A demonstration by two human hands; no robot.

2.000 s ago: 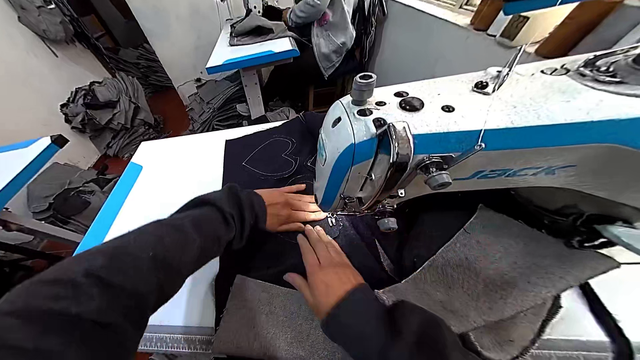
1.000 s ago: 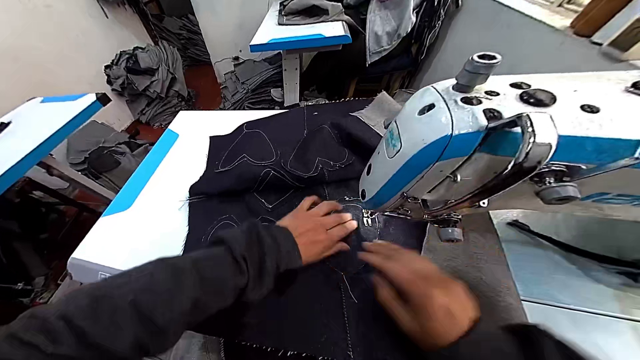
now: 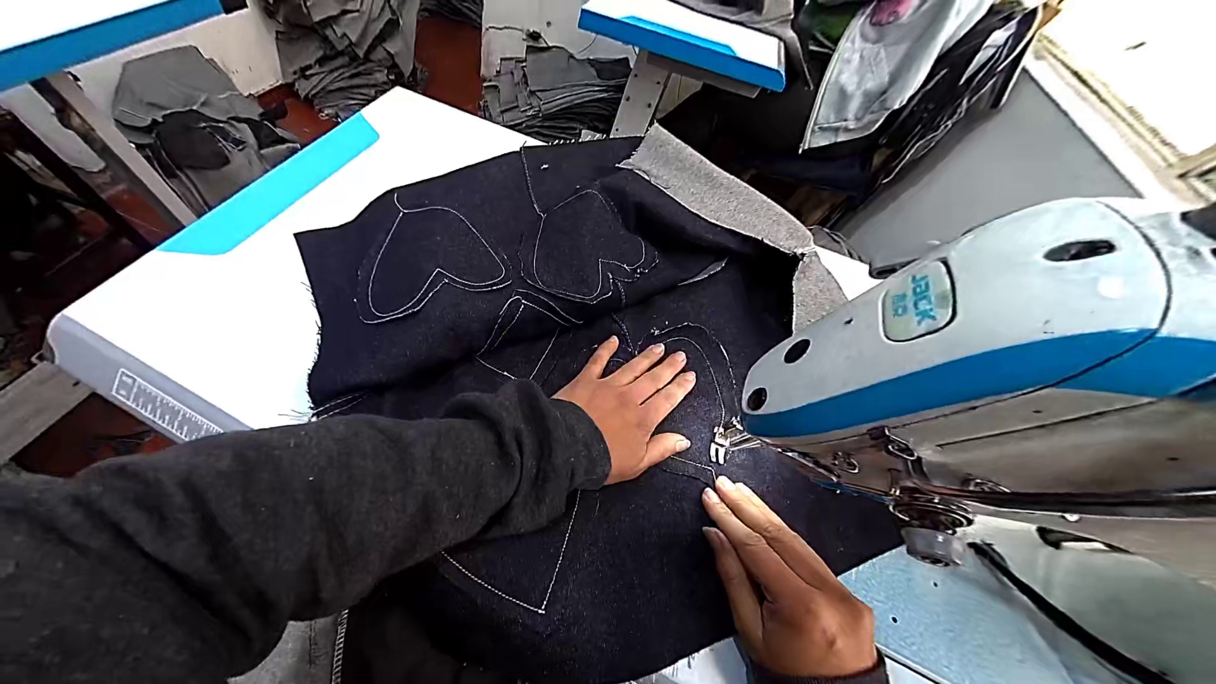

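Note:
Dark denim fabric (image 3: 655, 560) with several heart outlines in light stitching lies across the white table of a Jack sewing machine (image 3: 959, 351). My left hand (image 3: 632, 408) rests flat on the denim, fingers spread, just left of the presser foot (image 3: 719, 445). Below the foot, my right hand (image 3: 793, 589) lies on the cloth with its fingers together and fingertips near a stitched line. The presser foot sits on the denim inside a curved outline. A grey backing piece (image 3: 708, 185) shows at the fabric's upper right edge.
The white tabletop (image 3: 218, 313) has a blue strip and a printed ruler at its corner. Stacks of grey cut fabric (image 3: 556, 90) lie behind. Another blue-edged table (image 3: 684, 43) stands beyond, with hanging garments (image 3: 874, 66) beside it. The machine head fills the right side.
The denim has been turned and spread, so more stitched hearts show than two seconds ago. My right hand, blurred one second ago, now lies on the cloth below the foot. The view has shifted.

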